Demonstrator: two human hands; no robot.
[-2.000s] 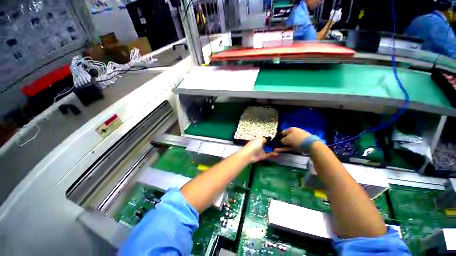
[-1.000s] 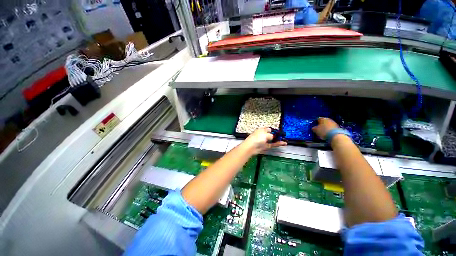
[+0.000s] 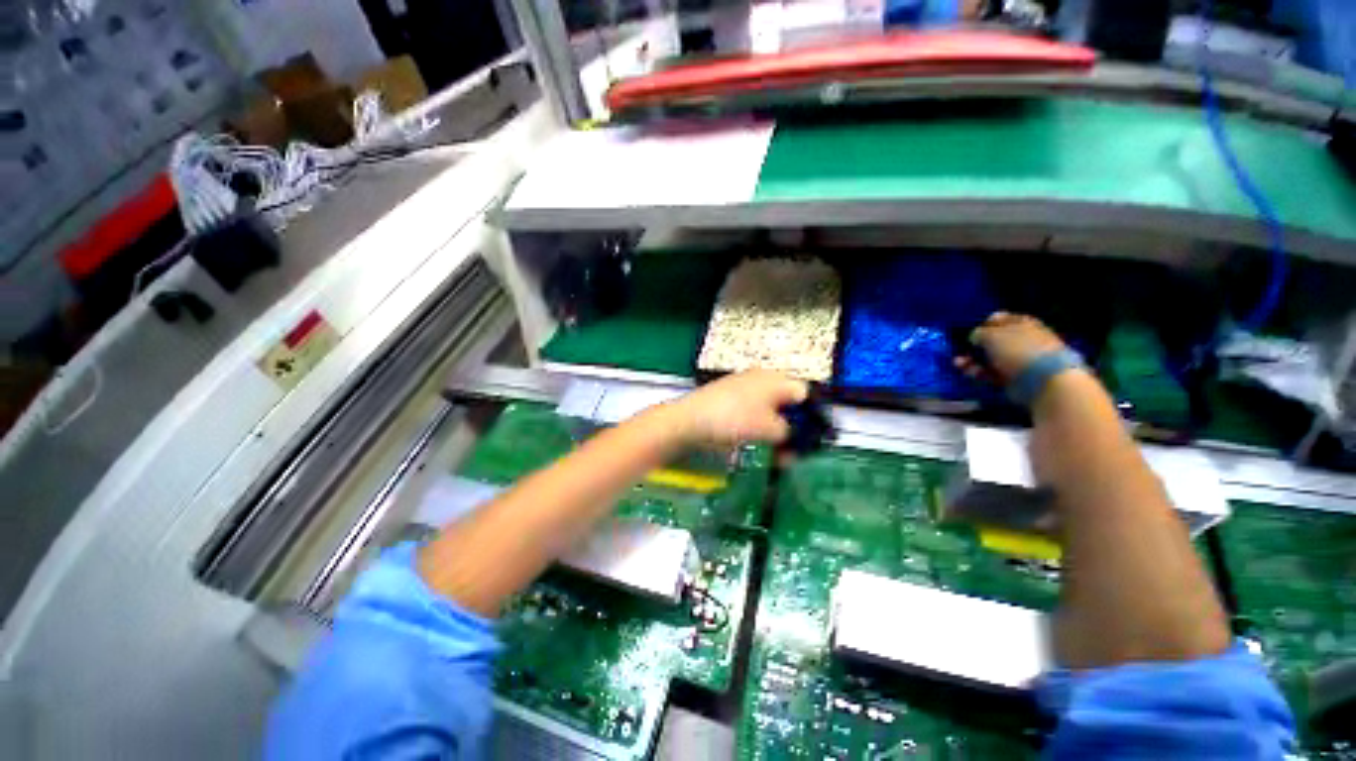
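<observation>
My left hand (image 3: 751,412) is over the conveyor rail near the cream bin, blurred, with black coverings on its fingertips; whether it holds a part cannot be told. My right hand (image 3: 1011,351) is at the right edge of the blue components (image 3: 900,324), its fingers bent and partly hidden; any small part in them is not visible. The cream components (image 3: 773,315) fill the bin left of the blue one. Green circuit boards (image 3: 811,520) lie below my arms, with long heatsinks (image 3: 940,630) and a finned heatsink (image 3: 999,473) over a yellow strip (image 3: 1020,543).
A green-matted shelf (image 3: 967,156) spans above the bins, with a red sheet (image 3: 848,67) behind it. A blue coiled cord (image 3: 1242,179) hangs at the right. The white machine frame (image 3: 357,402) and bundled white wires (image 3: 223,179) are at the left.
My right hand has moved right, from beside my left hand to the right side of the blue bin. My left hand has come back slightly towards the boards. The view has shifted.
</observation>
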